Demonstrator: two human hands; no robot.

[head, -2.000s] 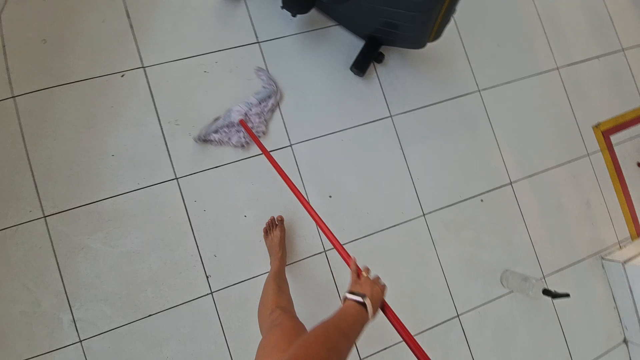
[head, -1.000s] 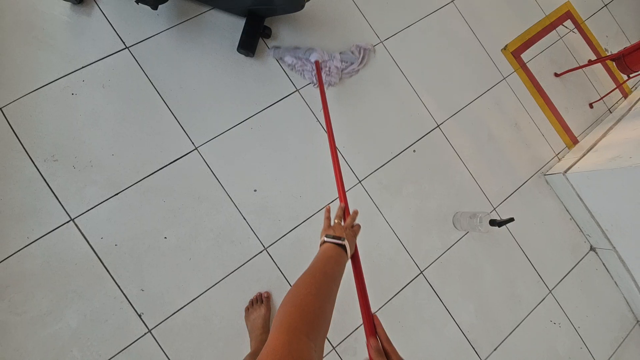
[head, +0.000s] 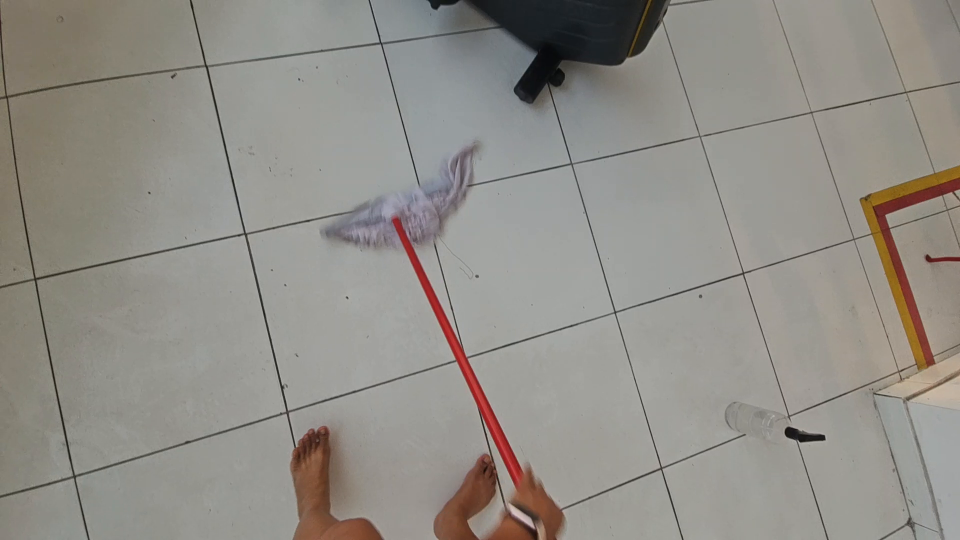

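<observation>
My left hand (head: 537, 501), with a light band at the wrist, is closed around the red handle of a mop (head: 457, 349) at the bottom edge of the head view. From there the handle slants up and left to a greyish-purple mop head of cloth or strands (head: 409, 214). The mop head lies spread on the white tiled floor, somewhat blurred. My right hand is out of the frame.
A black piece of equipment (head: 585, 26) with a stubby foot stands at the top. A clear bottle with a black nozzle (head: 757, 421) lies at the right, near a white tiled ledge (head: 934, 427). Yellow-red floor marking (head: 896, 277) and two bare feet (head: 313, 465) also show.
The mop head was beside the black equipment's foot a second ago and is now farther from it. My right hand, at the lower handle then, has left the frame. The view has shifted.
</observation>
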